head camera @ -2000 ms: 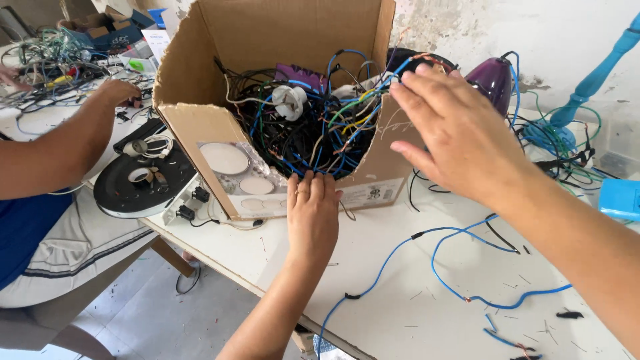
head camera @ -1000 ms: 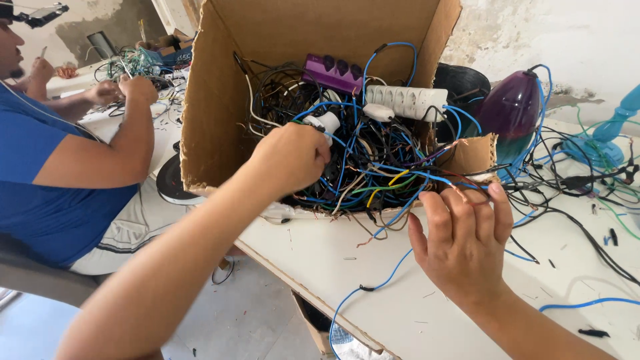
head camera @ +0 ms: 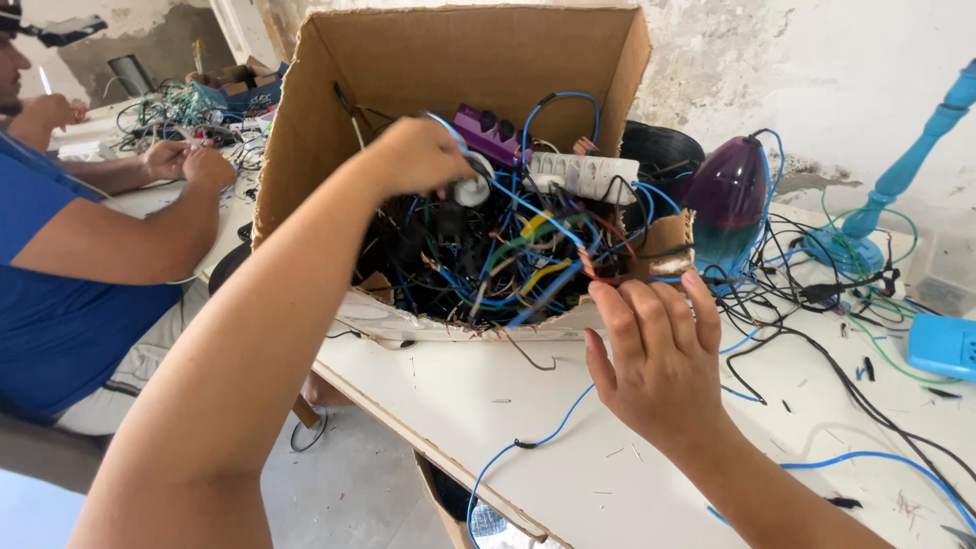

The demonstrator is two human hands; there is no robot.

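A cardboard box [head camera: 473, 53] with a torn front wall holds a tangle of electrical wires [head camera: 488, 259]. Over its left part is my left hand [head camera: 423, 160], blurred, with a blue wire running from its fingers; its grip is partly hidden. My right hand [head camera: 659, 343] is at the torn front right corner, fingers apart, close to the bare copper end of a blue wire [head camera: 586, 261]; whether it touches the wire is unclear. Inside the box lie a purple socket strip [head camera: 488, 137], a white power strip [head camera: 587, 174] and a round white fitting [head camera: 473, 187].
A purple and teal lamp body [head camera: 728, 198], a turned blue stand [head camera: 900, 171] and black cables are on the right. A blue device [head camera: 942, 347] lies at the right edge. Wire scraps dot the white table [head camera: 488, 412]. A co-worker in blue sits at the left.
My left hand has moved from the box's front edge up over the wires. My right hand has lowered to the front right corner. The view has shifted left.
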